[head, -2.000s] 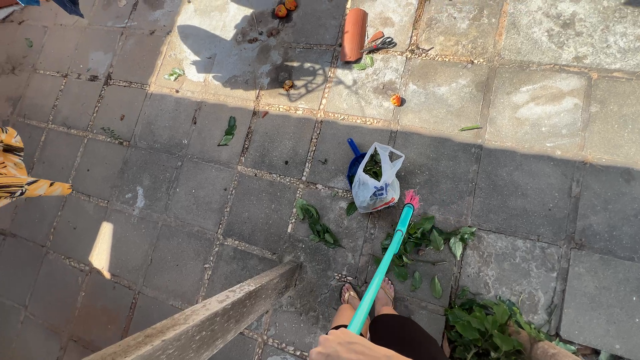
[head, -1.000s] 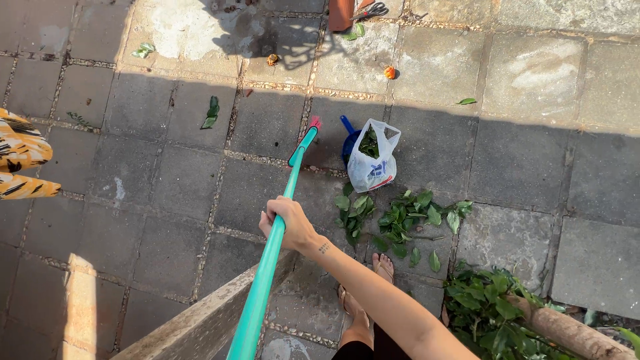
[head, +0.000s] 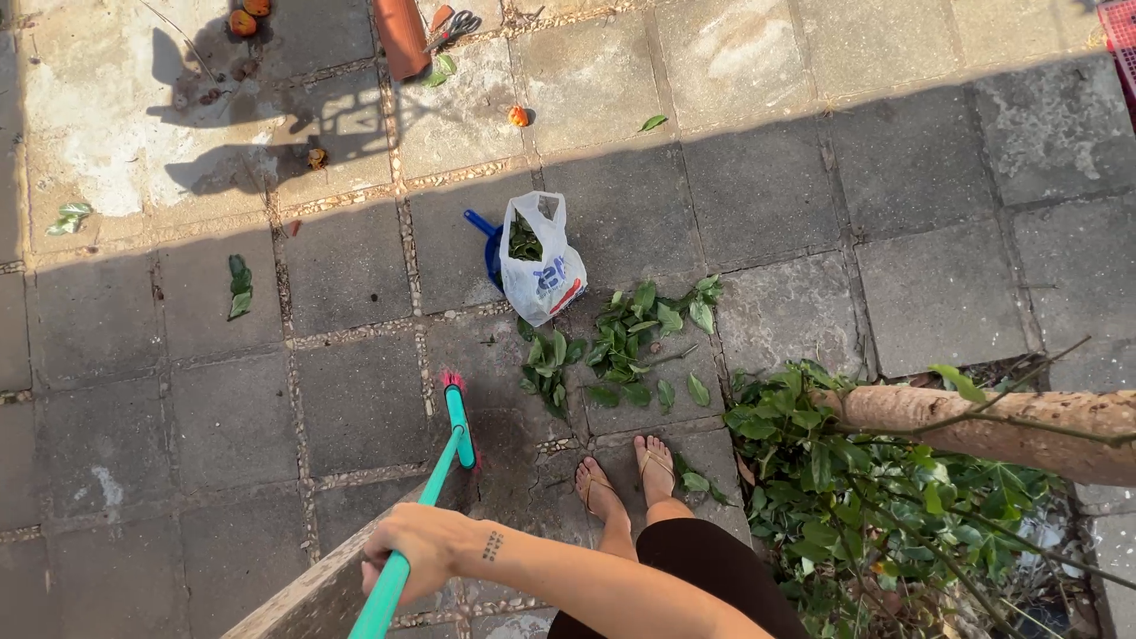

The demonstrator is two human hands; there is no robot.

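Observation:
My right hand [head: 413,552] is closed around the turquoise handle of a broom [head: 386,590], reaching in from the lower right. The broom head [head: 459,422], with pink bristles, rests on the paving left of my feet. Right of it lie loose green leaves [head: 546,359] and a larger leaf pile [head: 630,333]. Above them stands a white plastic bag [head: 555,266] with leaves inside, against a blue dustpan [head: 484,226]. A separate leaf sprig [head: 240,286] lies farther left. My left hand is out of view.
A wooden beam [head: 311,577] slants across the lower left. At right are a trunk [head: 967,426] and a leafy plant [head: 825,497] in a bed. Beyond the shade edge lie a terracotta piece [head: 402,40], pruning shears [head: 454,29] and orange fruits [head: 517,116]. A red crate [head: 1120,40] shows top right.
The broom head has moved from left of the dustpan back toward my feet. The leaf cluster left of the bag's base two seconds ago now lies beside the larger pile.

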